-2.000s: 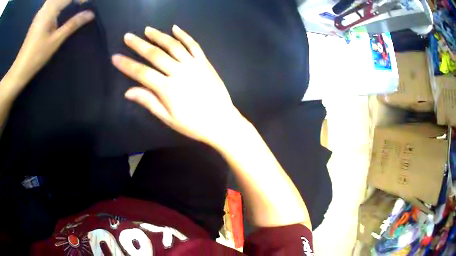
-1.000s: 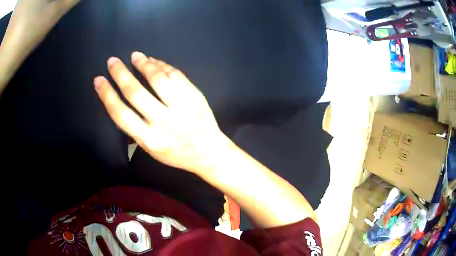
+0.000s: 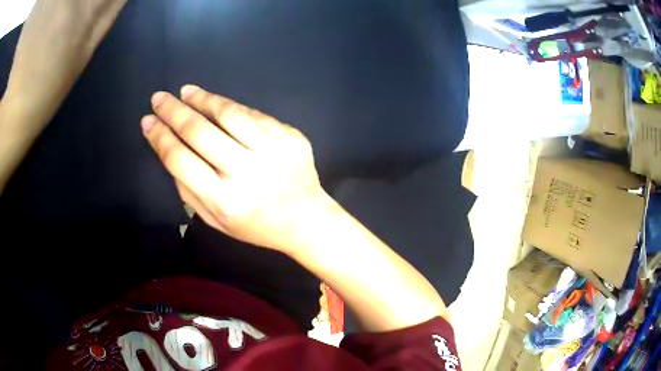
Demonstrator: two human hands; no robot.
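A large black fabric piece (image 3: 348, 87) covers the machine bed (image 3: 507, 101) and hangs towards my lap. My right hand (image 3: 235, 167) lies on the fabric near its front edge, palm down, fingers close together; its thumb is hidden, and I cannot tell whether it grips the edge. My left hand (image 3: 72, 18) is at the top left over the fabric, cut off by the picture's edge, with its fingers out of view. The thread snips (image 3: 562, 45) with a dark red grip lie at the top right, beside a slim black-handled tool (image 3: 565, 17).
Stacked black cut pieces (image 3: 413, 224) with wavy edges lie lower, by my lap. A narrow red strip (image 3: 333, 310) shows beside my right forearm. Cardboard boxes (image 3: 587, 217) and colourful bagged goods (image 3: 580, 319) stand on the right, beyond the pale floor (image 3: 482, 264).
My left hand has moved up until its fingers left the picture. My right hand has moved slightly down and left, and its spread fingers have come together. The black fabric has shifted.
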